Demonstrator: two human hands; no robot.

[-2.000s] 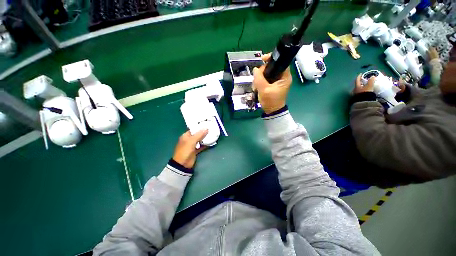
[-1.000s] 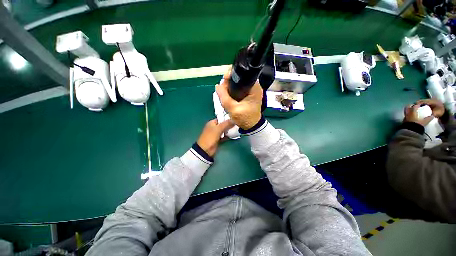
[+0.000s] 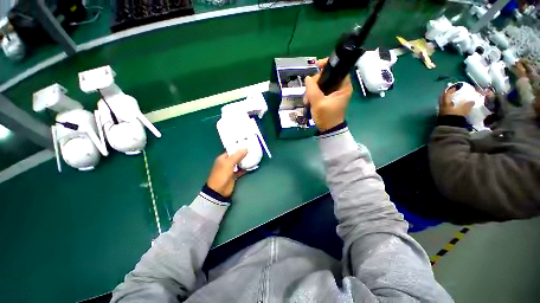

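Observation:
A white security camera [image 3: 241, 133] lies on the green bench in front of me, its squarish arm end pointing away. My left hand [image 3: 226, 171] holds its rounded head at the near end, thumb on top. My right hand [image 3: 329, 100] grips the black electric screwdriver [image 3: 340, 62], which is tilted, at the right side of the screw feeder [image 3: 294, 120]. The screwdriver's tip is hidden behind my hand and the feeder. The feeder is a grey-silver box with open compartments, right of the camera.
Two white cameras [image 3: 122, 125] lie at the left beside a pale tape line [image 3: 151, 192]. Another camera [image 3: 375, 72] lies right of the feeder, near a yellow item [image 3: 418, 50]. A seated person [image 3: 482, 157] at the right handles a white unit; more units lie beyond.
Since one second ago, my right hand and the screwdriver have moved from over the camera to the feeder on the right. The view has shifted. My left hand still holds the camera.

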